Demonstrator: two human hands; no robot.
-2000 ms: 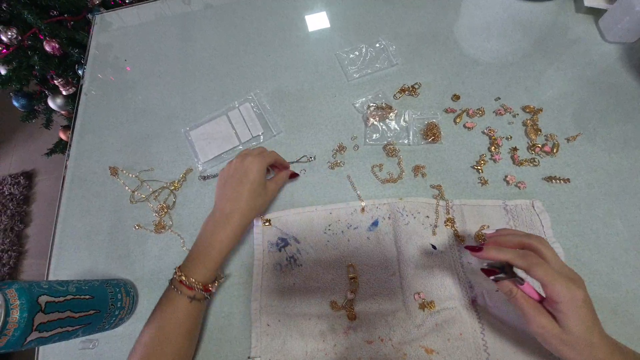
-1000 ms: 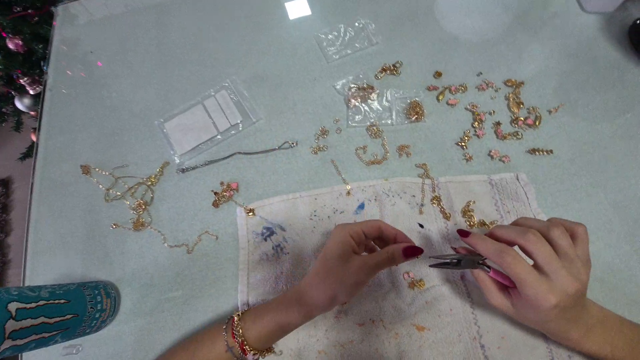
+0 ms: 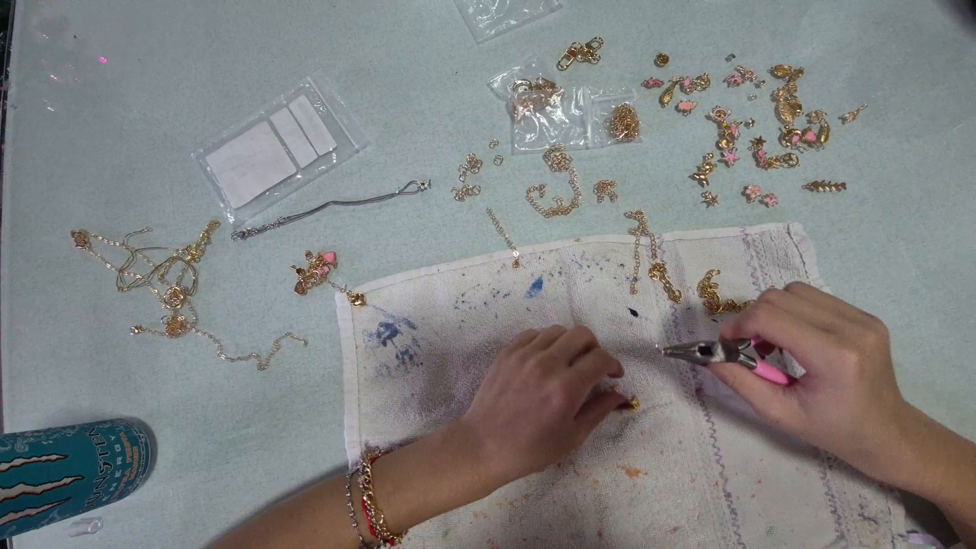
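My right hand (image 3: pixel 816 366) grips jewelry pliers (image 3: pixel 705 352) with pink handles; their jaws point left, with a tiny ring-like bit at the tip. My left hand (image 3: pixel 541 389) is over the stained white towel (image 3: pixel 488 320), fingers bent down at a small gold and pink charm (image 3: pixel 631 402); whether it is pinched is hidden. Gold chain pieces (image 3: pixel 713 293) lie just above my right hand. A cluster of gold and pink charms (image 3: pixel 314 271) on a short chain lies at the towel's upper left corner.
Gold chains (image 3: pixel 174 297) lie tangled at left, above a teal drink can (image 3: pixel 72 476). A dark metal chain (image 3: pixel 328 204) rests below a plastic bag with white cards (image 3: pixel 252 164). Small bags (image 3: pixel 549 118) and many gold and pink charms (image 3: pixel 789 107) are spread at the back right.
My left hand has left the dark chain and come right onto the towel, now at the small charm. The charm cluster lies by the towel's corner. The pliers stay in my right hand.
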